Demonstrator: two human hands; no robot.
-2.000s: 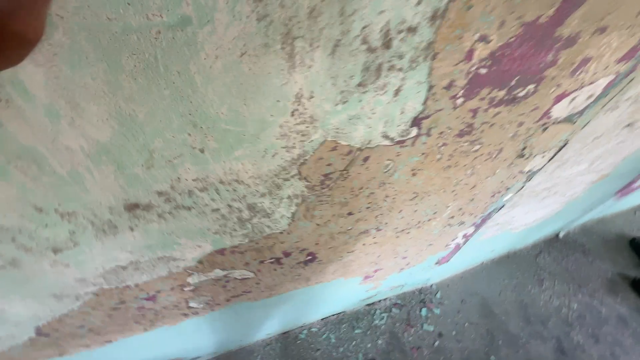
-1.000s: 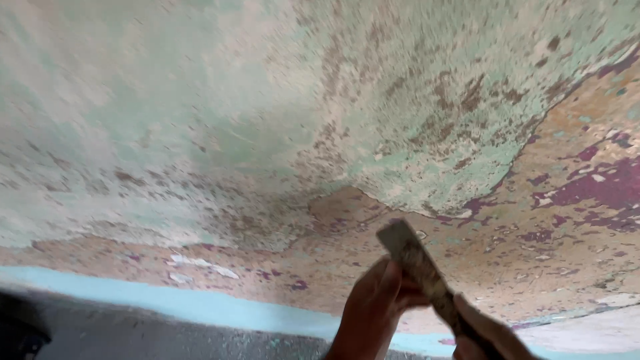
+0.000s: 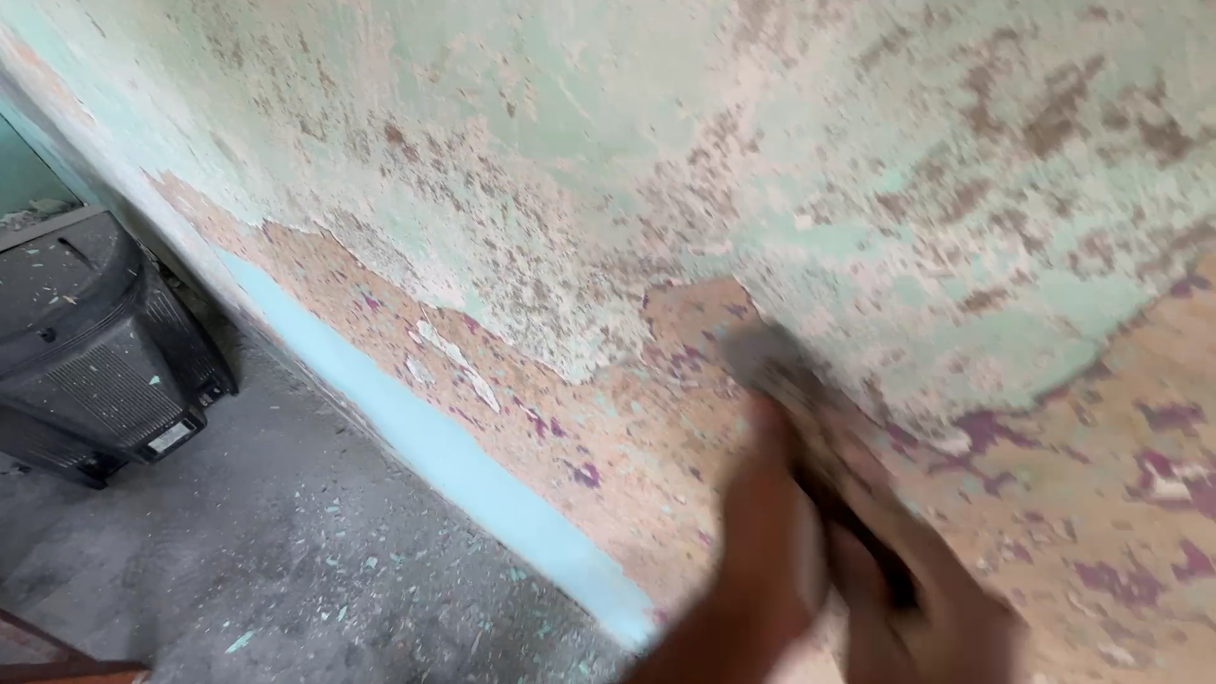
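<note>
A scraper (image 3: 803, 404), blurred by motion, slants up and left with its flat blade at the lower edge of the peeling green paint on the wall (image 3: 589, 123). My right hand (image 3: 921, 589) is closed around its handle. On the left side of the tool, my left hand (image 3: 769, 532) grips it nearer the blade, thumb or finger along it. Around the blade lies bare tan plaster (image 3: 627, 456) with purple and green specks. A loose whitish paint flake (image 3: 458, 361) clings to the plaster left of the hands.
A black plastic casing (image 3: 104, 361), dusted with chips, stands on the grey floor (image 3: 313, 560) at left. Paint chips litter the floor beside the wall's light blue bottom band (image 3: 446, 475). A reddish-brown frame corner (image 3: 57, 655) shows at bottom left.
Both hands and the scraper, in view a second ago, now have the blade at the green paint's edge. The view has swung left, bringing in the black casing.
</note>
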